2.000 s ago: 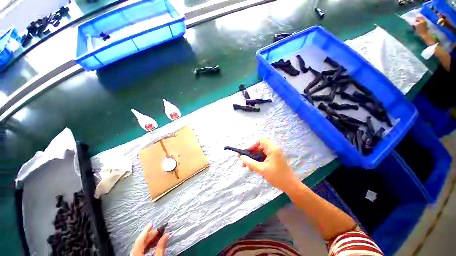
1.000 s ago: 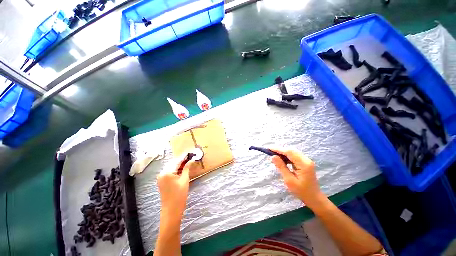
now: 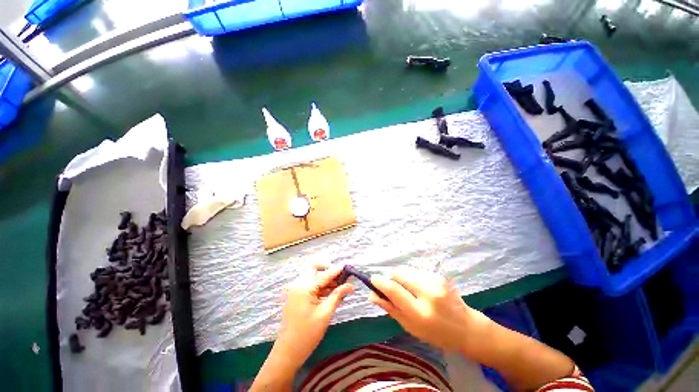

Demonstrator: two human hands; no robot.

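Observation:
My right hand (image 3: 421, 302) holds a long black part (image 3: 366, 282) by its right end, low over the white sheet (image 3: 398, 199). My left hand (image 3: 310, 306) grips a small dark part (image 3: 341, 277) against the long part's left end; the fingers mostly hide it. The two parts touch. Above the hands lies the cardboard pad (image 3: 329, 184) with a dark streak and the white glue dish (image 3: 299, 207) on it.
Left: a black-rimmed tray (image 3: 178, 253) heaped with small dark parts, and a wiping cloth (image 3: 211, 209). Behind the cardboard: two glue bottles (image 3: 277, 132). Right: a blue bin (image 3: 529, 187) of long parts. Three long parts (image 3: 438, 148) lie near the sheet's far edge.
My left hand has moved from the glue dish towards me, and my right hand has moved left and nearer. The small part and long part now meet between the hands.

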